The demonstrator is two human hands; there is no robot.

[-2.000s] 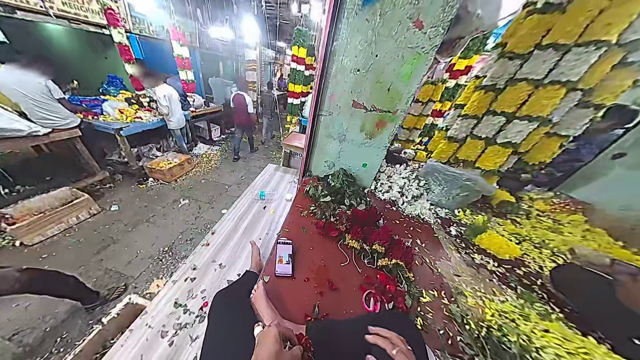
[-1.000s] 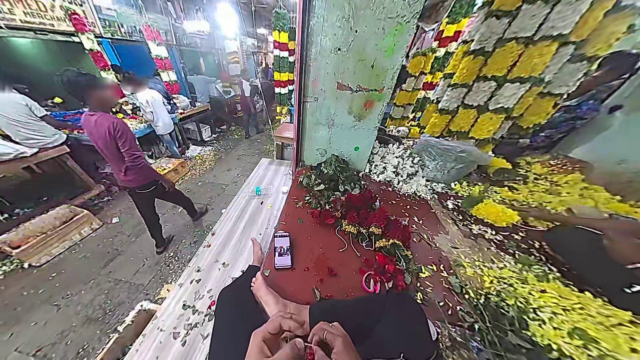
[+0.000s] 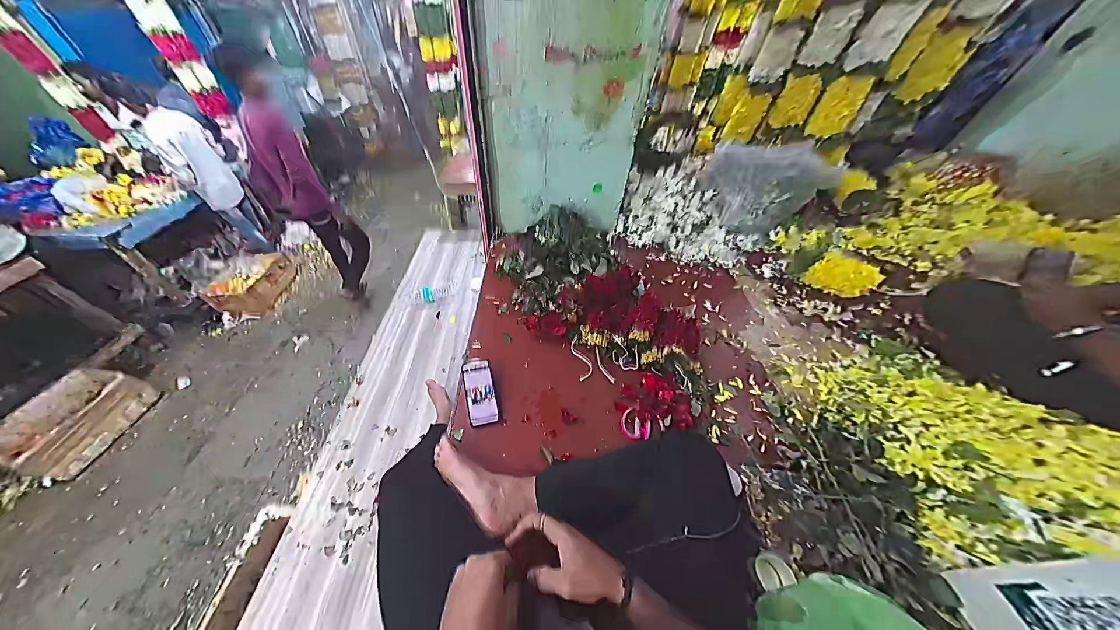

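My left hand (image 3: pixel 490 573) and my right hand (image 3: pixel 573 560) are close together over my lap, low in the head view. The left one is blurred and partly hidden. The right one has curled fingers and a dark band at its wrist; whether anything is between its fingers cannot be seen. A thin pale thread (image 3: pixel 691 532) lies across my dark trousers beside the right hand. On the red surface in front are a phone (image 3: pixel 480 394) with a lit screen, bunches of red roses (image 3: pixel 612 306) with white strings, loose red petals and a pink ring-shaped thing (image 3: pixel 636 425).
Green leaves (image 3: pixel 564 249) lie by the painted pillar (image 3: pixel 560 114). White flowers (image 3: pixel 674 210) and heaps of yellow flowers (image 3: pixel 980 455) spread to the right, near another person's arm. A green bag (image 3: pixel 831 604) is at lower right. People stand in the walkway at left.
My hands were further apart two seconds ago and are now together over my lap. The person in the purple top has moved farther away along the walkway.
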